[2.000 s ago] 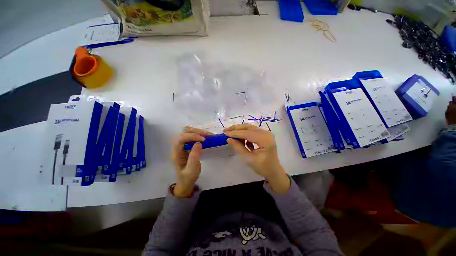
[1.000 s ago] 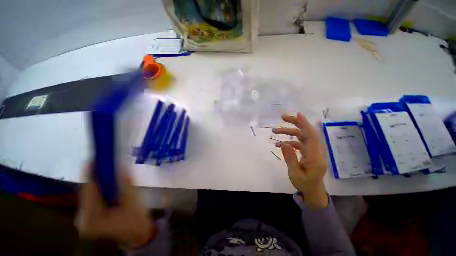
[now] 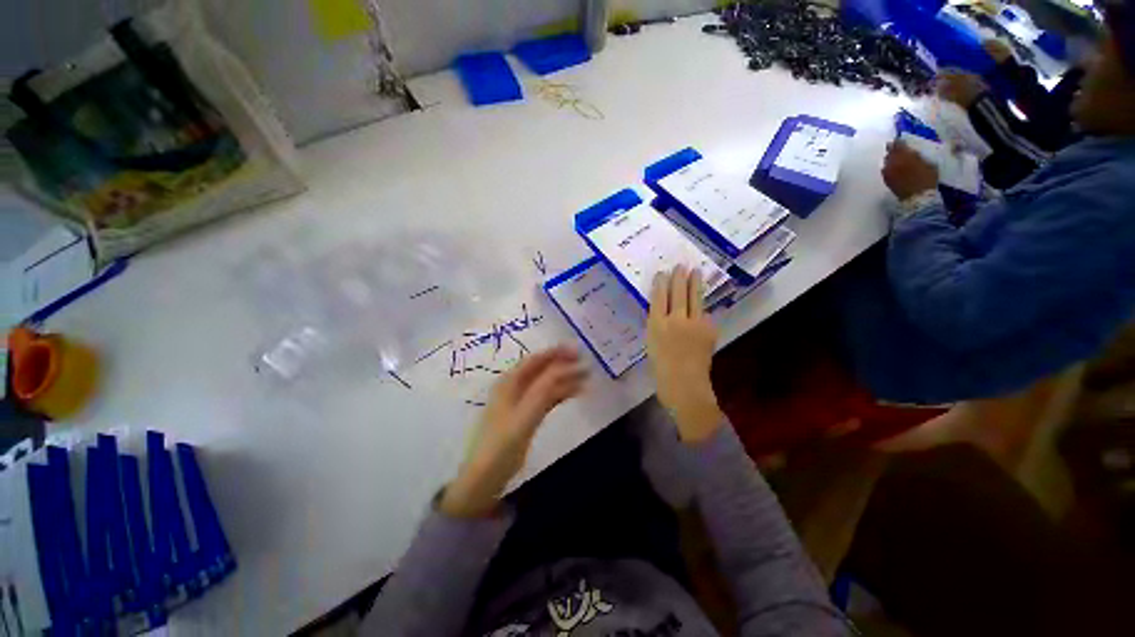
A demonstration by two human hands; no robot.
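Note:
My right hand (image 3: 682, 326) lies with its fingers flat on a white, blue-edged cable box (image 3: 641, 249) in the fanned pile at the right. I cannot tell whether it grips the box. My left hand (image 3: 523, 411) is empty, slightly blurred, fingers apart, left of the pile. A lower cable box (image 3: 600, 314) lies partly under that one. Another cable box (image 3: 719, 199) lies behind, its blue end flap towards the rear. Thin dark strips (image 3: 485, 346) lie loose left of the pile.
Clear plastic pieces (image 3: 361, 292) lie behind the strips. A row of boxes (image 3: 125, 529) leans front left, near an orange-and-yellow item (image 3: 52, 371). A blue-and-white carton (image 3: 807, 162) and black cables (image 3: 797, 44) are beyond the pile. A person (image 3: 1008, 261) works at right.
The view has turned right. The box that my left hand held is out of it, and the hand has come over empty. My right hand has moved onto the pile. A second person now shows.

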